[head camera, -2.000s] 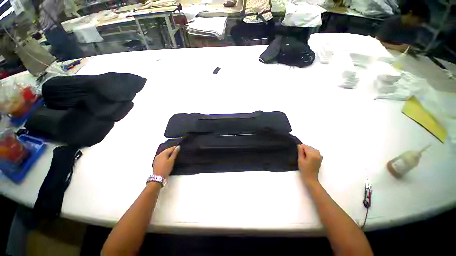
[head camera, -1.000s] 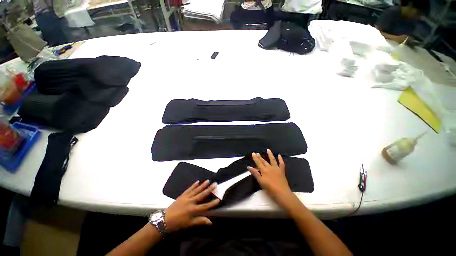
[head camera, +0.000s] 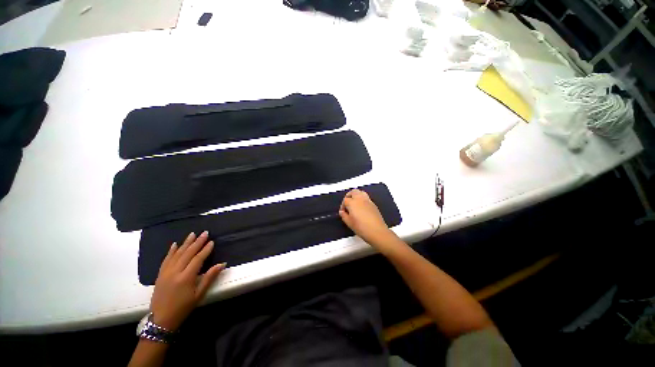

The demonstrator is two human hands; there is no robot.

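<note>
The nearest black panel (head camera: 280, 231) lies flat along the table's front edge, with a thin line along its middle and a few pale spots near my right hand. My left hand (head camera: 183, 276) lies spread on its left part, fingers apart. My right hand (head camera: 357, 213) has its fingertips together at the right end of the line; a slider there is too small to tell. A middle black panel (head camera: 244, 183) and a farther black panel (head camera: 233, 127) lie parallel behind it, each with a raised central band.
Snips (head camera: 439, 192) with a cord and an amber bottle (head camera: 482, 149) are at right. Beyond are a yellow sheet (head camera: 504, 93), white cord (head camera: 596, 104) and white pieces (head camera: 463, 49). A black pile (head camera: 21, 89) is at left, a small black tab (head camera: 205, 18) at the far side.
The nearest panel, folded with a white gap, now lies flat and its line is closed. My right hand has moved to the line's right end. The view has turned right and tilted.
</note>
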